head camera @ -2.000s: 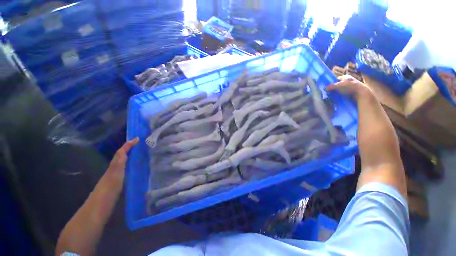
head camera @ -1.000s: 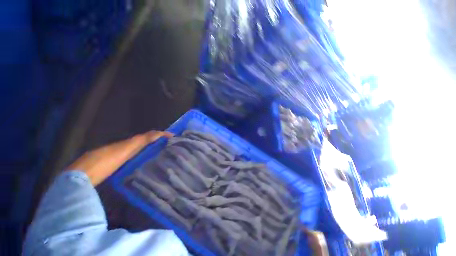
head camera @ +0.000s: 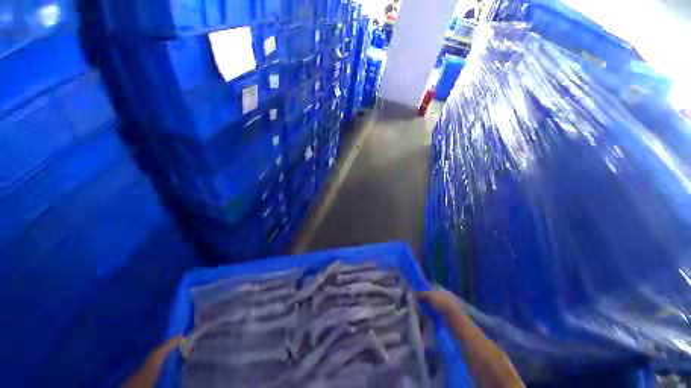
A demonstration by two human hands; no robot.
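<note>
A blue plastic crate (head camera: 295,262) is at the bottom centre, its near edge cut off by the picture. Grey moulded parts (head camera: 303,322), long and slim, lie in it, mostly in rows across it. My left hand (head camera: 157,365) grips the crate's left end; only part of it shows at the lower left. My right hand (head camera: 447,311) grips the crate's right end, with its fingers at the rim. The crate's underside is hidden.
Tall blue crate stacks (head camera: 227,114) with white labels line the left side. A stack in shiny stretch wrap (head camera: 545,189) stands close on the right. Between them a narrow grey floor aisle (head camera: 379,182) runs to a white pillar (head camera: 409,53) and a red fire extinguisher (head camera: 426,103).
The view has turned from the open crates and cartons to the aisle. The crate of grey parts is still in my hands, now low in front of me.
</note>
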